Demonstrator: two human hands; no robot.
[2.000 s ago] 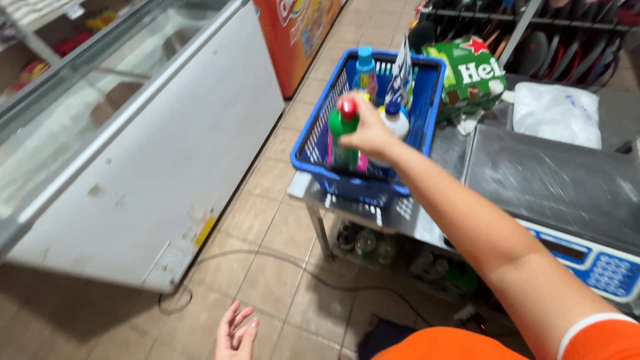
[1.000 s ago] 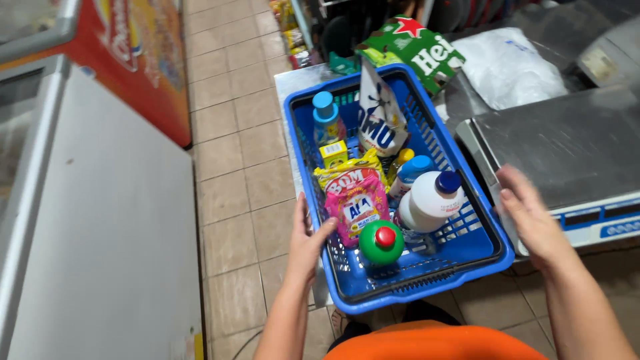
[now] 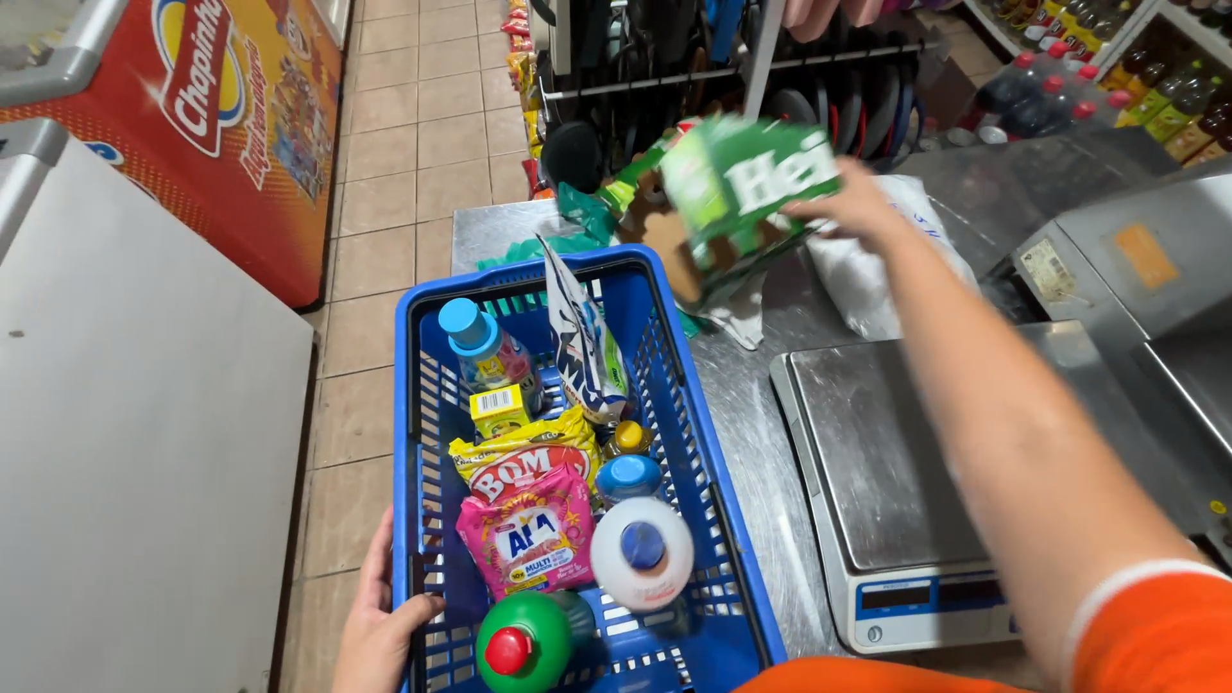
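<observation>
My left hand (image 3: 385, 611) grips the left rim of a blue plastic shopping basket (image 3: 707, 423). My right hand (image 3: 852, 207) holds a green Heineken cardboard carton (image 3: 746, 183), blurred, beyond the basket's far right corner. Inside the basket stand a green bottle with a red cap (image 3: 525, 640), a white bottle with a blue cap (image 3: 642, 553), a blue-capped bottle (image 3: 469, 327), a small yellow box (image 3: 499, 409) and a blue-topped container (image 3: 628, 476). A pink Ala detergent bag (image 3: 529, 534) lies against a yellow and red bag (image 3: 529, 457); a white Omo pouch (image 3: 582, 346) leans upright.
A metal counter (image 3: 760, 462) bears the basket, a scale (image 3: 885, 462) and a white plastic bag (image 3: 876, 279). Pans hang on a rack (image 3: 847, 106) behind. Freezers (image 3: 144, 404) line the left side of the tiled aisle (image 3: 371, 337). Dark soda bottles (image 3: 1039, 96) stand back right.
My right hand has moved from beside the basket to the carton, which is now lifted and tilted. My left hand now grips the basket's rim. Earlier my right hand was on the green bottle.
</observation>
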